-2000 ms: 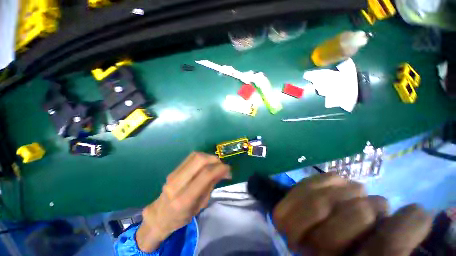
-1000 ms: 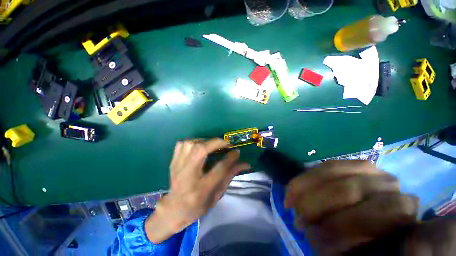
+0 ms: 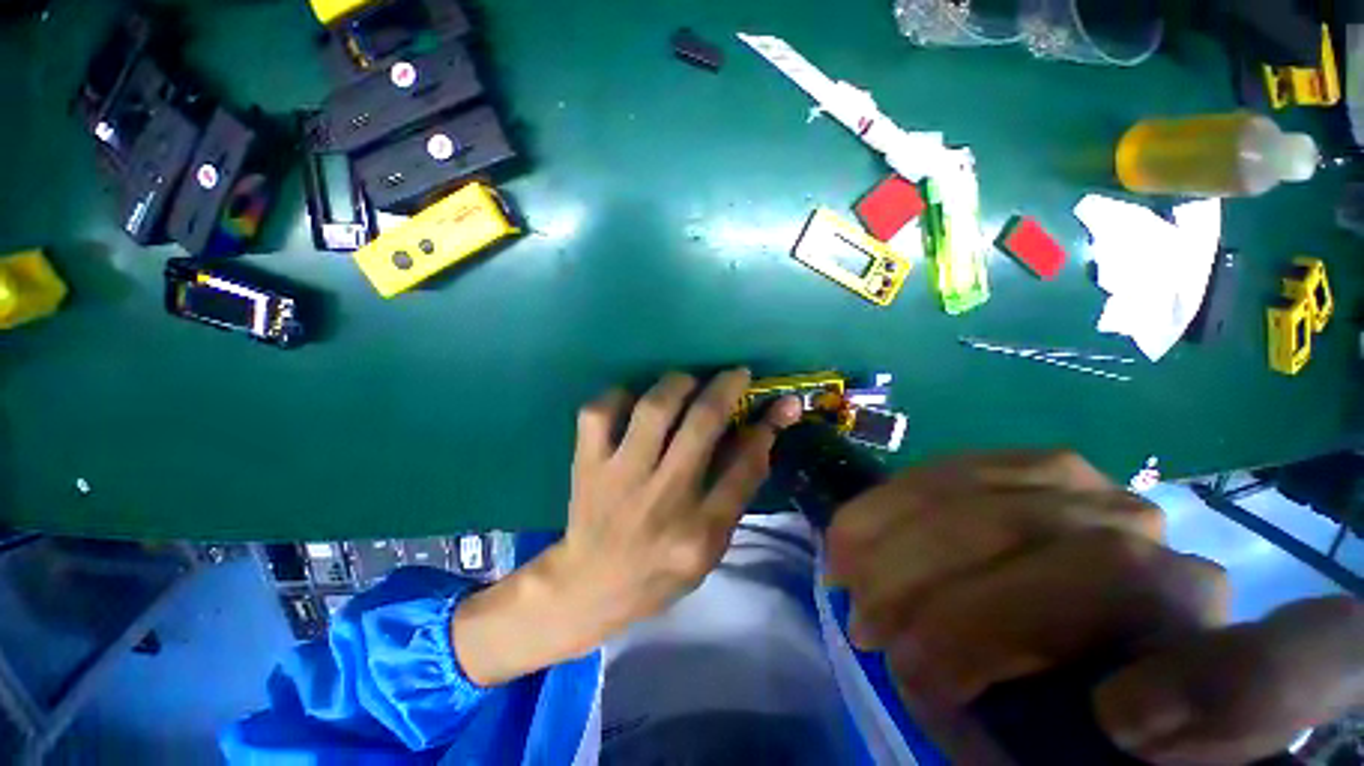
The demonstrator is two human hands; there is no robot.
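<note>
The yellow rear housing point(image 3: 815, 385) lies open on the green mat near its front edge, with parts inside. The display module point(image 3: 877, 427) hangs out at its right end. My left hand point(image 3: 658, 486) holds the housing's left part, fingers at its far side and thumb inside or over it. My right hand point(image 3: 1047, 584), large and blurred, is closed around a black electric screwdriver point(image 3: 830, 472). The screwdriver's front end is at the housing's near side beside my left thumb; its tip is hidden.
Beyond lie a yellow front housing point(image 3: 853, 258), red blocks point(image 3: 1032, 246), a green holder point(image 3: 954, 247), a knife point(image 3: 815, 78) and tweezers point(image 3: 1047, 358). An amber bottle point(image 3: 1197, 156) and white cloth point(image 3: 1152, 270) are at right. Black modules point(image 3: 434, 154) are at left.
My left hand has closed onto the yellow rear housing, and the screwdriver's front end has come to it. The view has shifted, so the bench items appear moved.
</note>
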